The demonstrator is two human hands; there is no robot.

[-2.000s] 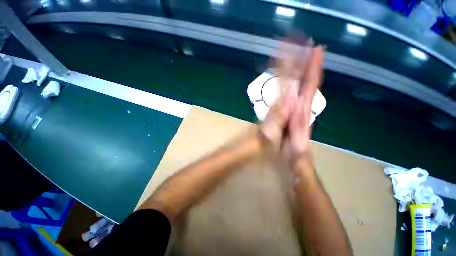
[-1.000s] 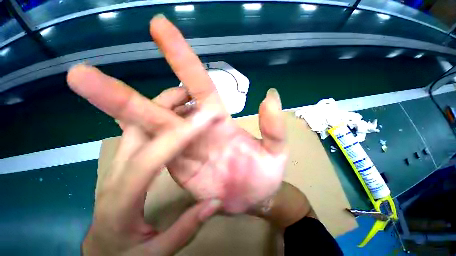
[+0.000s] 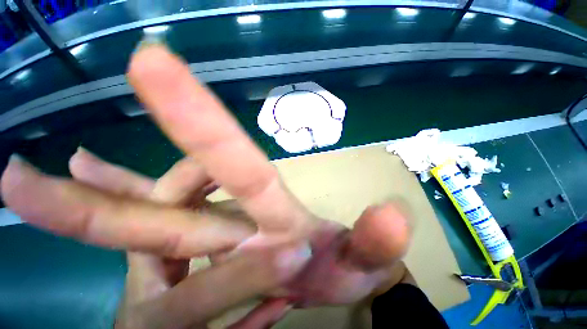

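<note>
My right hand (image 3: 277,205) is close to the camera, palm towards me, fingers spread to the upper left, thumb to the right; it is empty. My left hand (image 3: 206,289) comes from the lower left, partly behind the right hand, with fingers against the right palm; it holds no object. A white six-sided housing (image 3: 302,114) with a thin dark curved wire lies beyond the hands on the dark green conveyor. The yellow caulking gun (image 3: 475,215) with a white, blue-printed cartridge lies at the right. Its nozzle tip cannot be made out.
A tan cardboard sheet (image 3: 367,183) lies under the hands on the green bench. Crumpled white paper (image 3: 428,153) lies against the gun's upper end. Several small dark parts (image 3: 551,203) lie right of the gun. The conveyor's white edge strip (image 3: 515,127) runs beyond the bench.
The hands were pressed together over the housing, then parted, with the left fingers on the right palm. They now appear larger and further left, and the whole housing shows.
</note>
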